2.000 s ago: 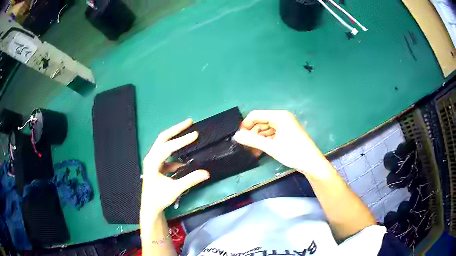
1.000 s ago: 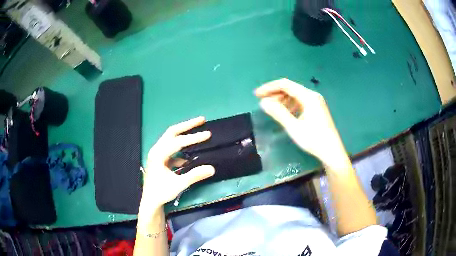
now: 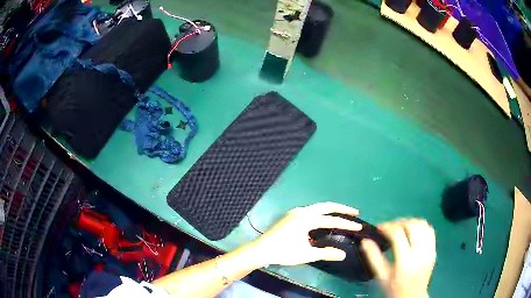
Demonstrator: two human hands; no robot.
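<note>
A black housing with a black mesh cover (image 3: pixel 349 269) around it lies on the green bench top at the lower right. Part of the mesh edge curls up from it. My left hand (image 3: pixel 311 236) holds its left end, fingers above and thumb below. My right hand (image 3: pixel 406 253) is motion-blurred, with thumb and fingers on either side of the raised mesh at the right end. A flat black mesh strip (image 3: pixel 244 166) with rounded corners lies left of my hands. The housing's underside is hidden.
Bare cylinder housings with wires stand at the upper left (image 3: pixel 197 52) and far right (image 3: pixel 464 198). A blue netlike bundle (image 3: pixel 157 131), covered dark pieces (image 3: pixel 87 107), a pale post (image 3: pixel 286 29) and, below the edge, red parts (image 3: pixel 110 236) and a slatted crate (image 3: pixel 29 192) show.
The view has swung left, so the bundle and post sit nearer the middle. My right hand, off the mesh one second ago, is back at its right end. The mesh edge now stands raised.
</note>
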